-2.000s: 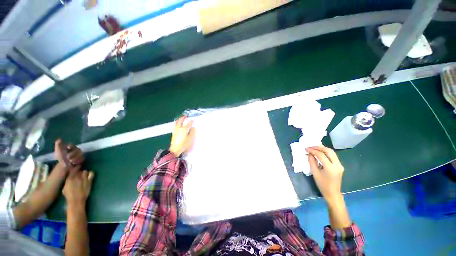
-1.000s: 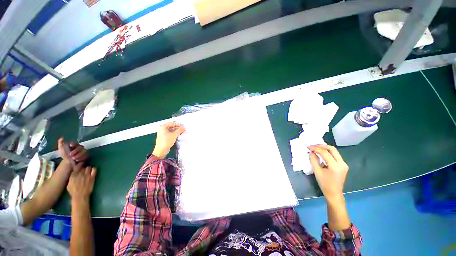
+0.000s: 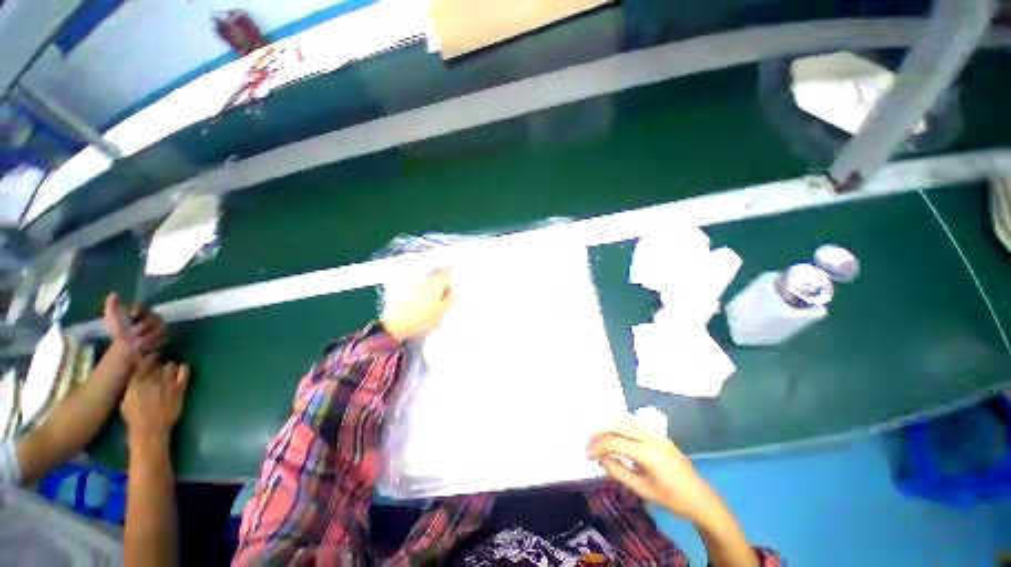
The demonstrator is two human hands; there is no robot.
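Observation:
A bright white stack of poly bags [image 3: 521, 366] with crinkled clear edges lies on the green bench. My left hand [image 3: 421, 303] is over its upper left part, fingers bent and washed out by glare; whether it grips a bag is unclear. My right hand [image 3: 649, 463] is at the stack's lower right corner, with a small white wiping cloth [image 3: 652, 420] between its fingers. More white cloths [image 3: 682, 360] lie right of the stack. A translucent white bottle [image 3: 770, 310] with a silvery top and raised round lid stands beside them.
Behind a pale rail [image 3: 710, 213], a green conveyor carries bagged cream housings [image 3: 183, 235], one at upper right [image 3: 837, 89] behind a slanted metal post [image 3: 915, 94]. Another person's hands [image 3: 150, 382] rest at left near stacked housings [image 3: 44, 377]. A blue stool [image 3: 959, 460] is at lower right.
My right hand has moved from the cloths down and left to the stack's corner, taking a small white cloth. My left hand has moved right, from the stack's edge to over it.

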